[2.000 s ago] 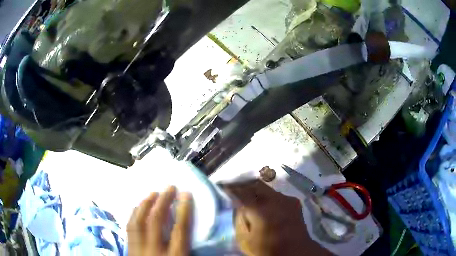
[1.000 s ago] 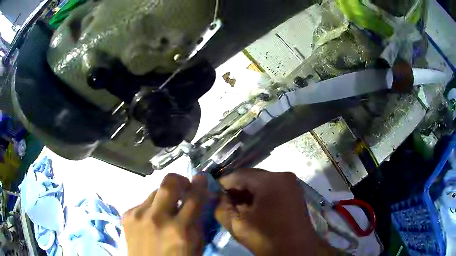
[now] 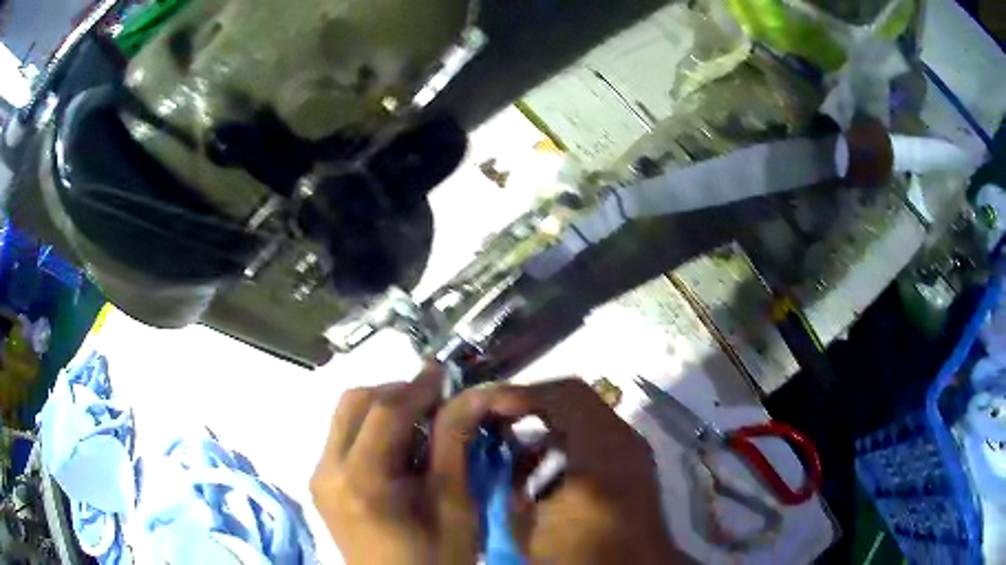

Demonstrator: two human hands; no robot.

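Note:
A light-blue workpiece (image 3: 500, 497) is bunched between my hands, just below the needle area (image 3: 425, 326) of the sewing machine (image 3: 276, 66). My left hand (image 3: 386, 475) has its fingers closed on the workpiece's left side, near the presser foot. My right hand (image 3: 590, 475) grips it from the right, with fingers curled over it. A small whitish bit shows between the right fingers. The hands hide most of the piece, and the edge at the needle is blurred.
Scissors with a red loop handle (image 3: 781, 464) lie right of my right hand, beside a small brown lump (image 3: 607, 391). White tape (image 3: 728, 180) runs along the dark arm. A light-blue pile (image 3: 221, 502) lies at left. A blue basket (image 3: 921, 475) stands at the right edge.
The broad pale panel seen earlier under my left hand is now bunched and mostly hidden. Both hands have come together below the needle; the right fingers have curled round the blue fabric.

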